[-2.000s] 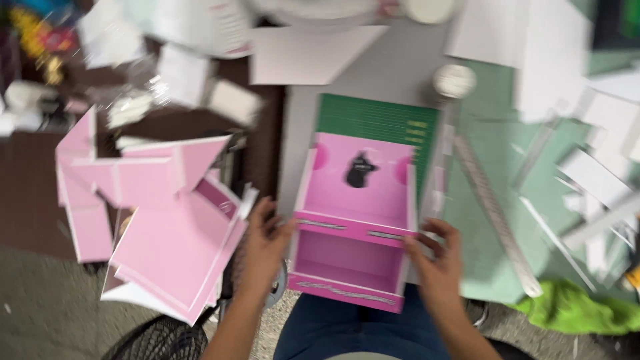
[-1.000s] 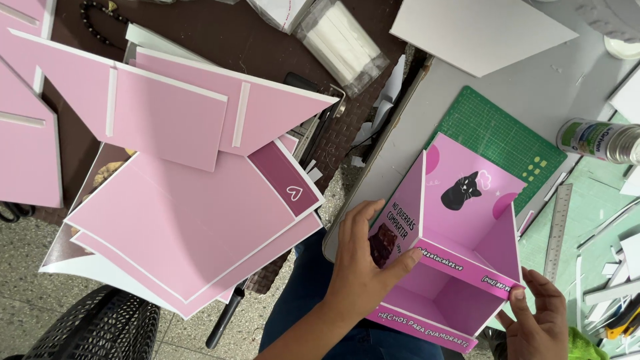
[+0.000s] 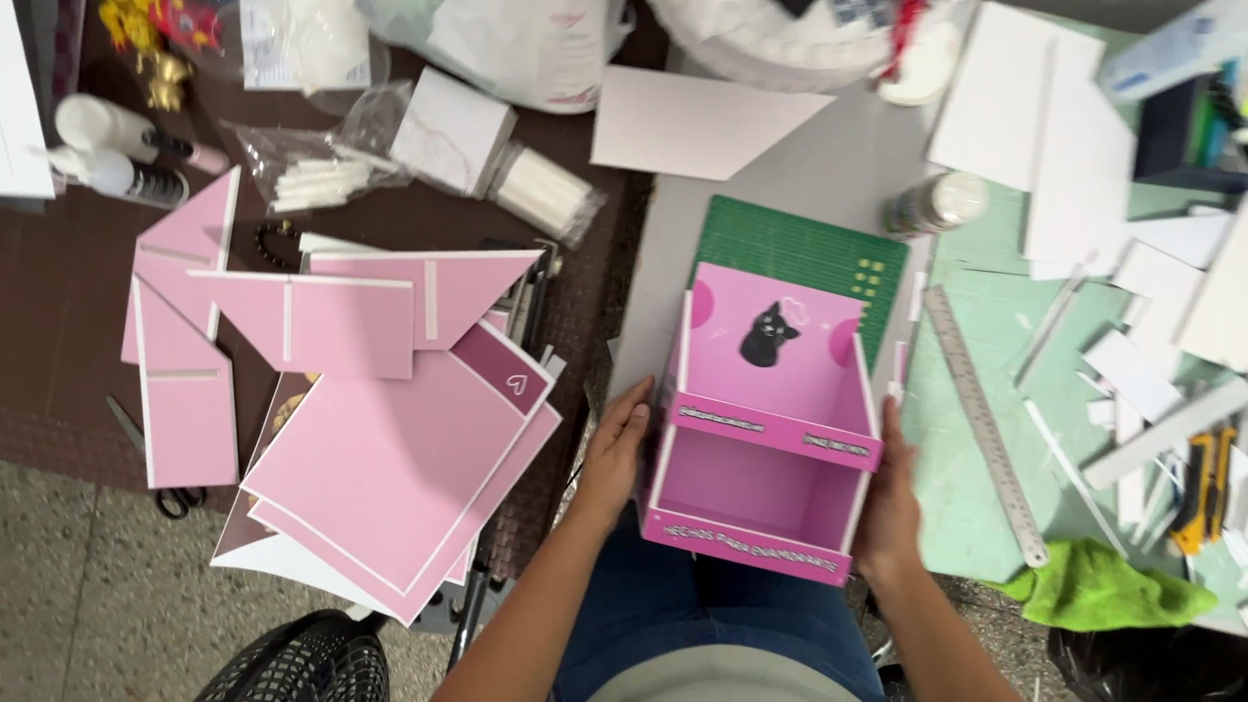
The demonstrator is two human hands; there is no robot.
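Between my hands is a pink two-tier display box (image 3: 751,497), with a black cat printed on its back panel and lettering on its front strips. My left hand (image 3: 616,453) presses against its left side, and my right hand (image 3: 889,497) lies along its right side. The box's upper part overlaps a green cutting mat (image 3: 799,234). Its lower edge reaches over my lap. To the left, pink foam-board panels (image 3: 380,458) lie stacked, with angled pink pieces (image 3: 351,322) across their top. The hidden faces of the box cannot be seen.
A steel ruler (image 3: 985,424), a jar (image 3: 936,205), white offcuts (image 3: 1131,370), a yellow utility knife (image 3: 1204,487) and a green cloth (image 3: 1111,585) lie right. Scissors (image 3: 180,499) are at the far left. A black mesh basket (image 3: 302,663) stands below the stacked panels.
One second ago the box was turned so its printed left side showed; now its front faces me more squarely. My hands have shifted along its sides. The view has swung.
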